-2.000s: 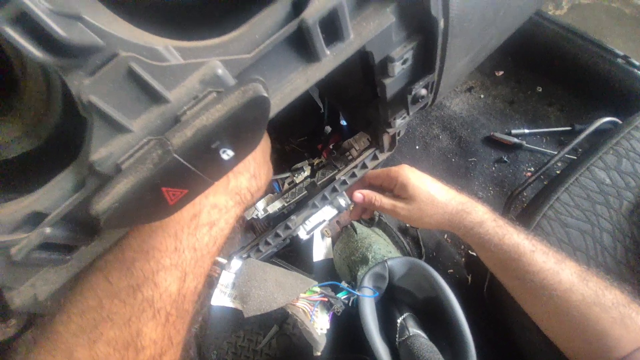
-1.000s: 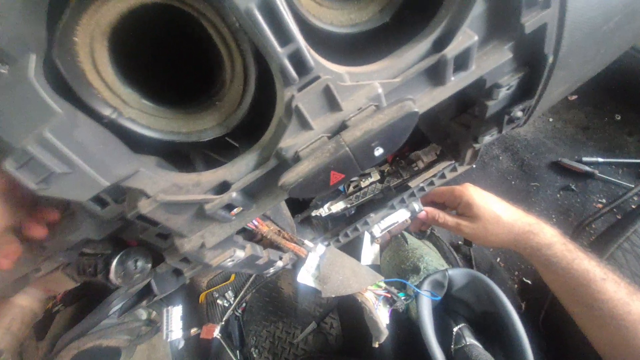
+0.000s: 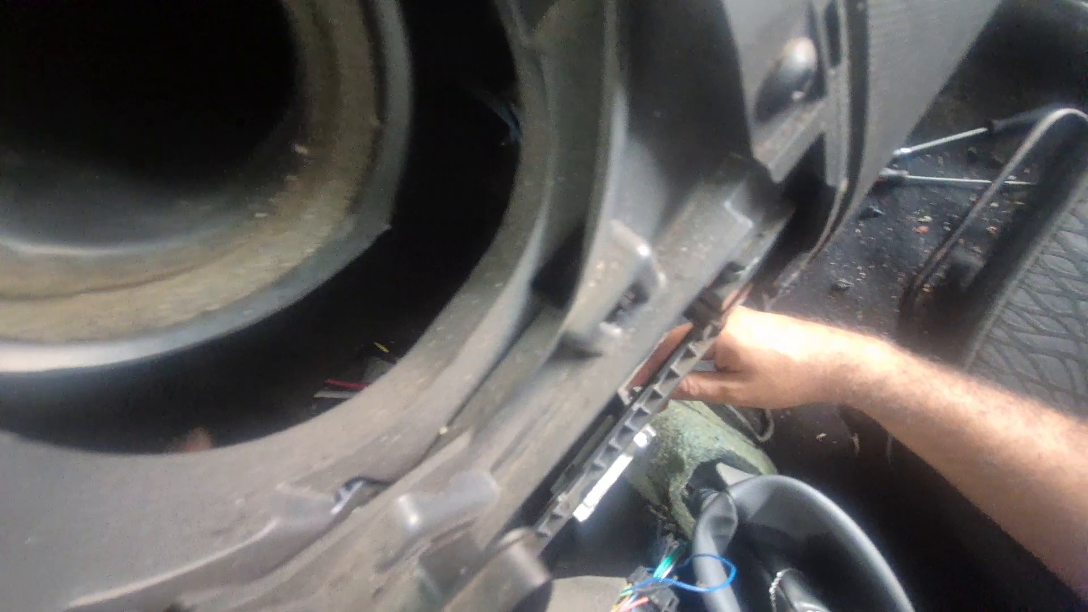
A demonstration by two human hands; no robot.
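Observation:
My right hand point(image 3: 756, 357) reaches in from the right to the ribbed plastic edge point(image 3: 659, 395) of the dashboard frame point(image 3: 544, 357). Some of its fingers pass behind this edge, so whether they grip anything is hidden. A white strip-like part point(image 3: 614, 476) lies along the ribbed edge, below the hand. My left hand cannot be made out; only a blurred skin-coloured spot shows low in the large round opening at the left. Inside that opening are a round duct-like part point(image 3: 340, 212) and a thin red wire point(image 3: 347, 386).
Beneath the hand are a worn green cover point(image 3: 697, 442), a grey boot or trim piece point(image 3: 807, 501) and a connector with coloured wires point(image 3: 650, 586). On the dark floor at the right lie tools with thin metal shafts point(image 3: 952, 180), beside a bent bar point(image 3: 977, 212) and a textured mat point(image 3: 1045, 314).
My left hand, under the switch panel at first and then at the left edge, is no longer plainly visible. My right fingers have moved behind the ribbed edge. The view has shifted much closer to the dashboard.

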